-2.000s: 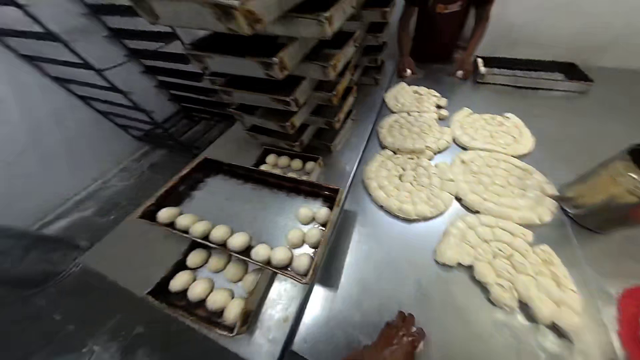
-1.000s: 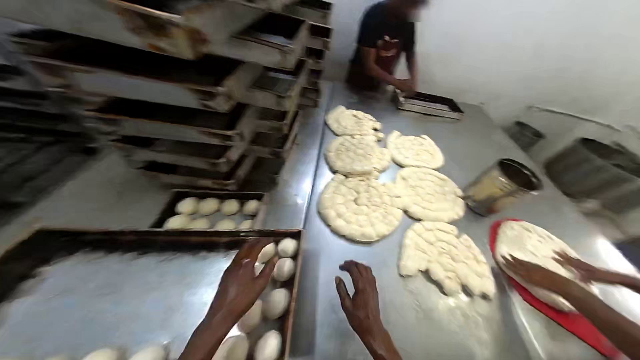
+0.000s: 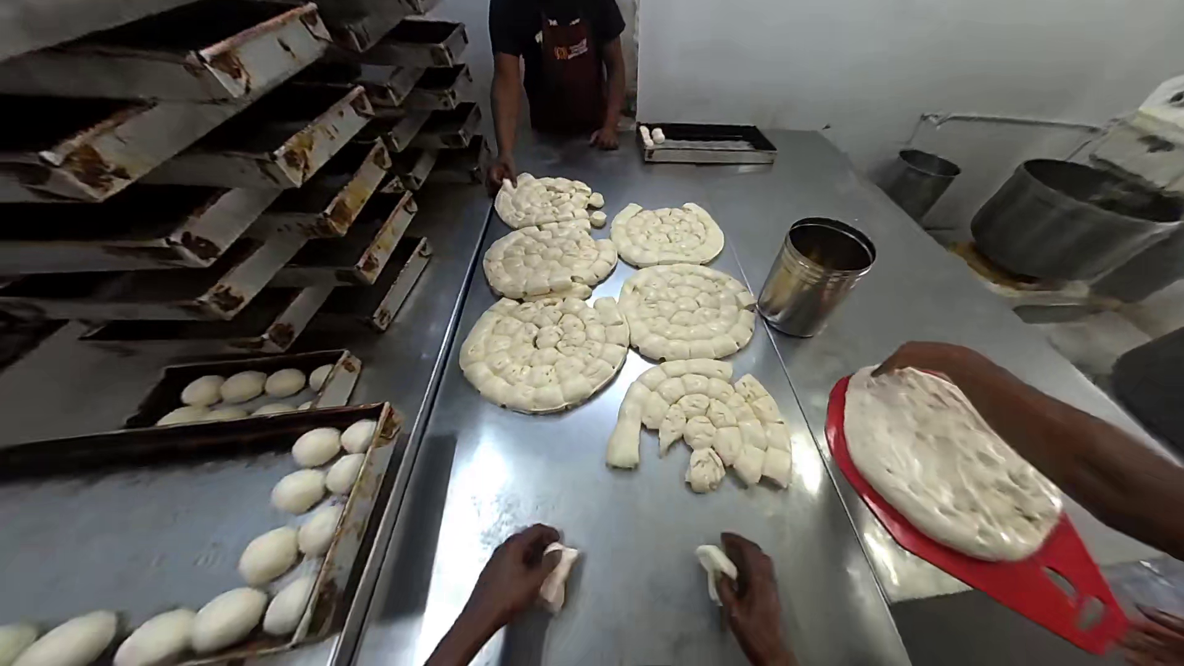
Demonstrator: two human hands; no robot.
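My left hand [image 3: 520, 575] is closed around a small piece of dough [image 3: 559, 575] over the steel table. Across from it, my right hand [image 3: 749, 587] grips another dough piece [image 3: 716, 566]. Beyond both hands lies a partly broken-up round of cut dough [image 3: 708, 412], with a loose lump at its near edge. Several fuller rounds of cut dough [image 3: 544, 354] are farther up the table. To the left, a metal tray [image 3: 319, 592] holds smooth dough balls [image 3: 228, 620] along its near and right sides.
Stacked baking trays [image 3: 268, 157] rise at the left, above a smaller tray of balls [image 3: 351, 379]. A metal can [image 3: 814, 277] stands right of the rounds. At right, a co-worker's hands are at dough on a red board [image 3: 1073, 578]. Another person stands by a far tray [image 3: 708, 157].
My left hand has moved from the tray of balls to the table. Both hands now hold dough pieces. The far person's hand now touches the farthest round.
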